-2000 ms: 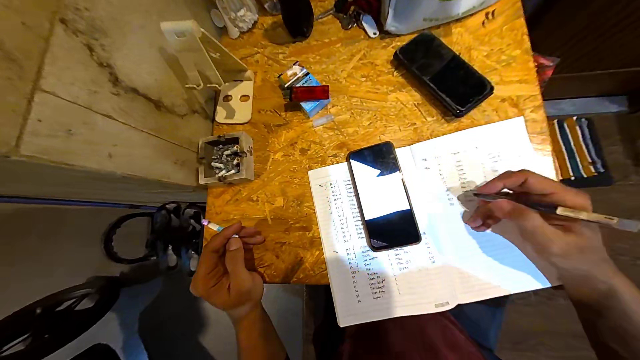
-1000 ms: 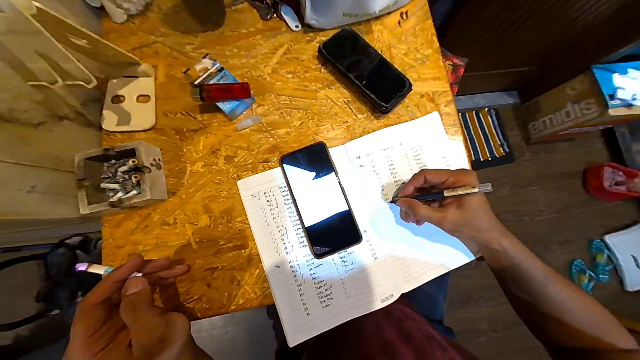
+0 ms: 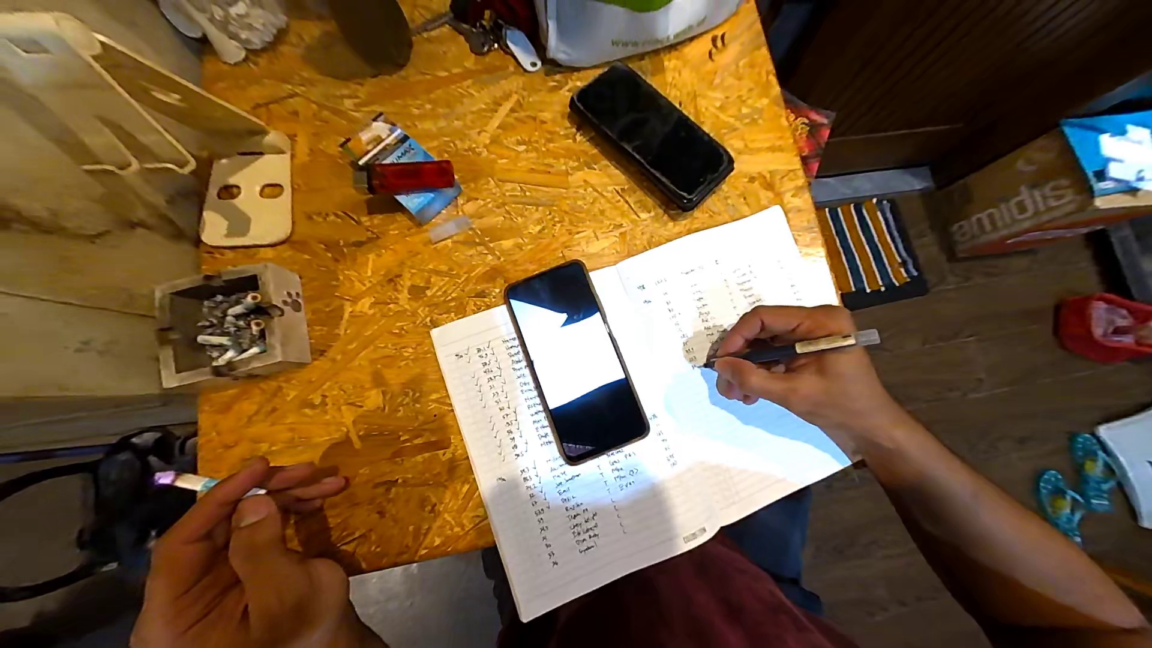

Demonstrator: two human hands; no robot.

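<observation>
My right hand (image 3: 792, 360) holds a dark pen (image 3: 765, 352), its tip at the right page of an open lined notebook (image 3: 504, 558) with handwritten columns. A smartphone (image 3: 578, 360) with a bright glare on its screen lies across the notebook's left page and fold. Between the fingers of my left hand (image 3: 256, 531) is a lit cigarette (image 3: 184, 481), held at the table's near left edge. Above that hand stands a square ashtray (image 3: 288, 315) full of cigarette butts. A red lighter (image 3: 411, 176) rests on a blue and white packet (image 3: 430, 205).
A second black phone (image 3: 652, 135) lies beyond the notebook on the wooden chipboard table (image 3: 378, 360). Keys (image 3: 519, 47) and a white bag (image 3: 630, 36) are at the far edge. A beige bracket-like stand (image 3: 247, 202) is at left; a cardboard box (image 3: 1017, 202) and flip-flops (image 3: 1060, 504) are on the floor at right.
The view has shifted since two seconds ago. My right hand stays at the right page with the pen; my left hand still holds the cigarette.
</observation>
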